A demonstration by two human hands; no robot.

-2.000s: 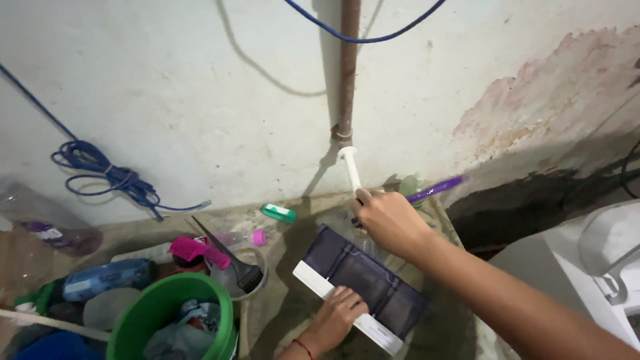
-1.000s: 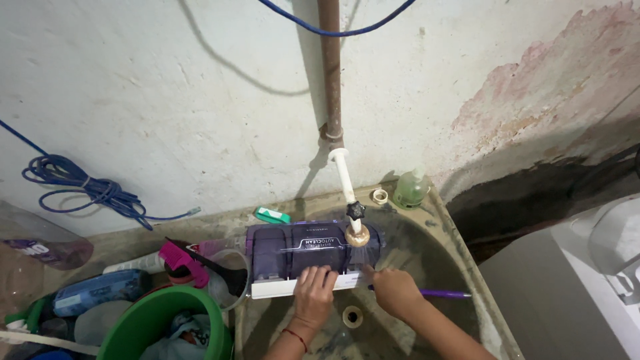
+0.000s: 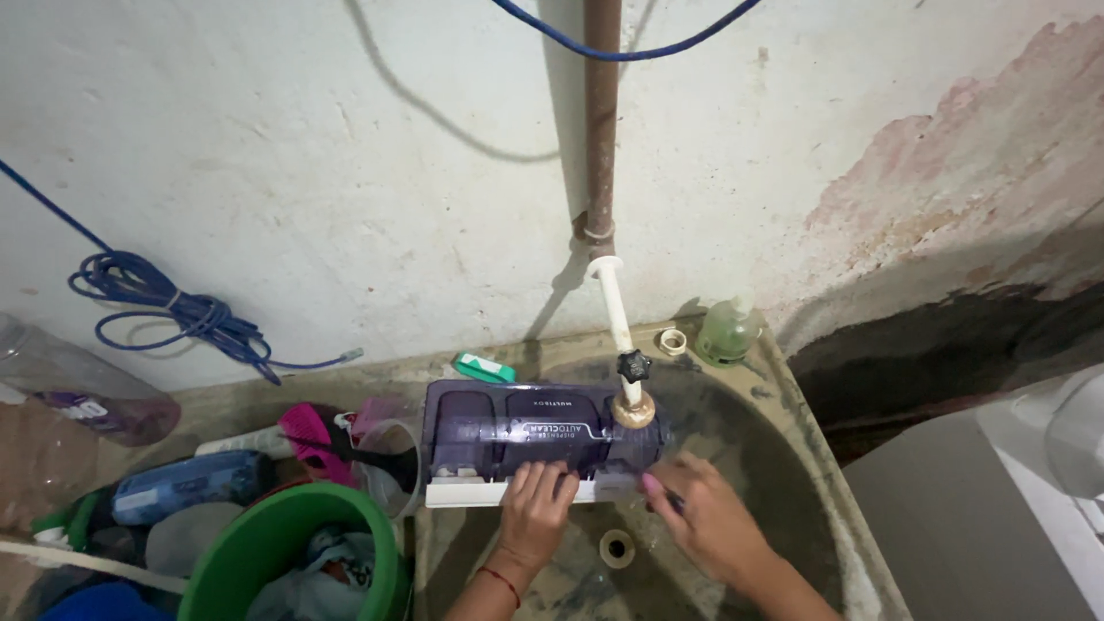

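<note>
A washing machine's soap dispenser drawer (image 3: 552, 431), purple plastic with a white front strip, lies across the sink (image 3: 724, 483) under the tap's round nozzle (image 3: 633, 410). My left hand (image 3: 536, 513) grips the white strip near its middle, fingers over the edge. At the drawer's right end, my right hand (image 3: 703, 517) is closed around a thin dark purple handle, mostly hidden by the fingers; its working end cannot be made out. The tap's black star knob (image 3: 634, 366) sits above the nozzle on a white pipe. The sink drain (image 3: 617, 548) lies below the drawer.
Left of the sink stand a green bucket (image 3: 388, 552) with cloth inside, a clear plastic cup (image 3: 392, 492), a pink comb-like piece (image 3: 315, 435) and a blue bottle (image 3: 185, 487). A green brush (image 3: 485, 368), a white ring (image 3: 673, 342) and a greenish bottle (image 3: 727, 332) stand along the back ledge.
The drawer, tilted two seconds ago, has turned level under the tap. My right hand has come down from beside the tap to the drawer's right end, keeping the purple-handled tool.
</note>
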